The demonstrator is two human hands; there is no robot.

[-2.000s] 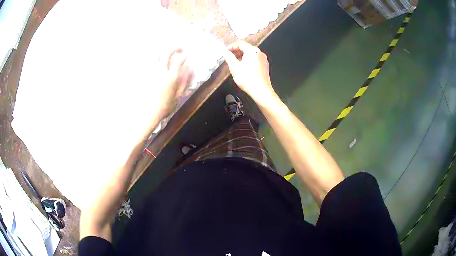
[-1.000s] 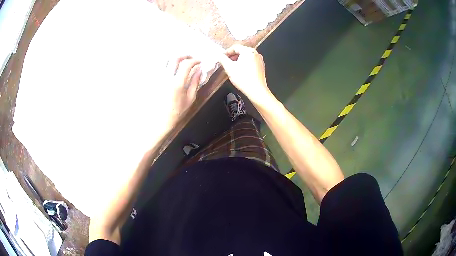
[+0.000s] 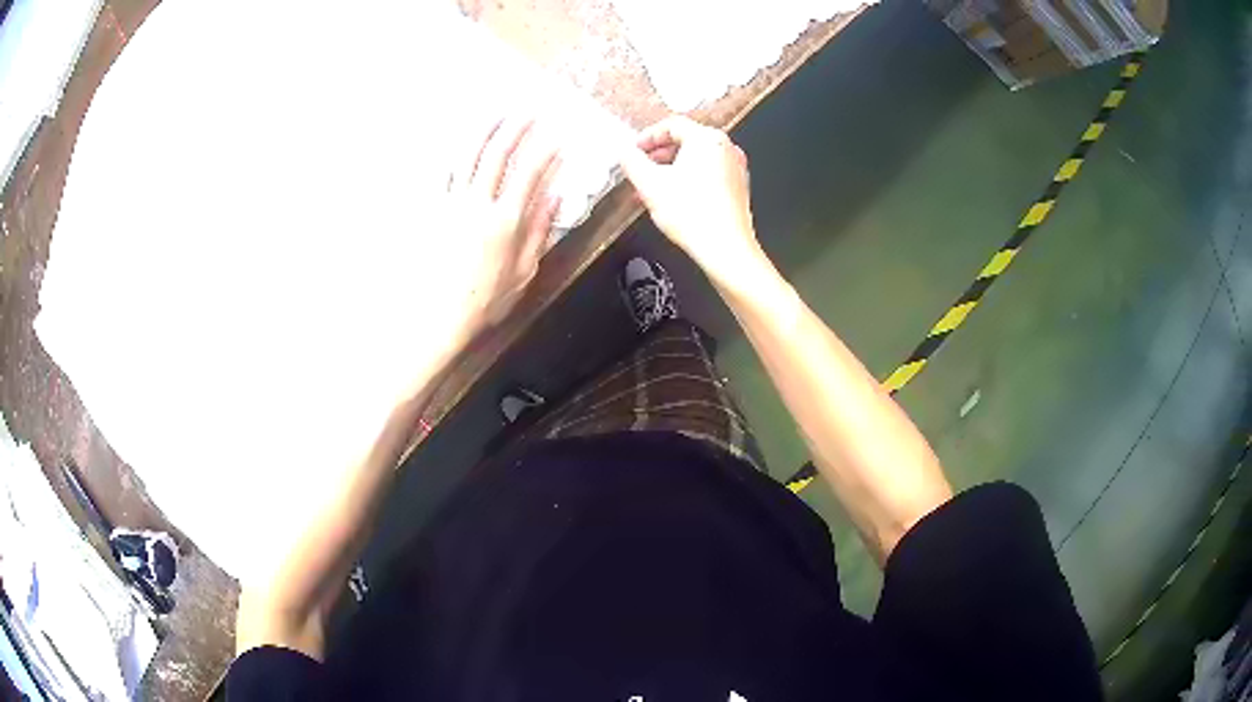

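A large white stack of cut panels (image 3: pixel 261 274) covers the table in front of me, overexposed to plain white, with a scalloped border showing near the table edge. My left hand (image 3: pixel 508 213) lies flat on the fabric near that edge, fingers spread and partly washed out by glare. My right hand (image 3: pixel 693 172) is at the right corner of the stack, with thumb and forefinger pinched together at the fabric's corner. Whether a pin is between the fingertips cannot be seen.
A second pile of panels (image 3: pixel 714 48) lies at the top right of the brown table (image 3: pixel 549 281). Shears and a black-and-white item (image 3: pixel 144 562) lie left, beside a left pile of pieces (image 3: pixel 62 576). A wrapped box (image 3: pixel 1050 34) stands on the green floor beyond the striped tape.
My left hand has moved from a blurred, lower position and its fingers are now more spread on the fabric. My right hand stays pinched at the corner. The view has shifted slightly.
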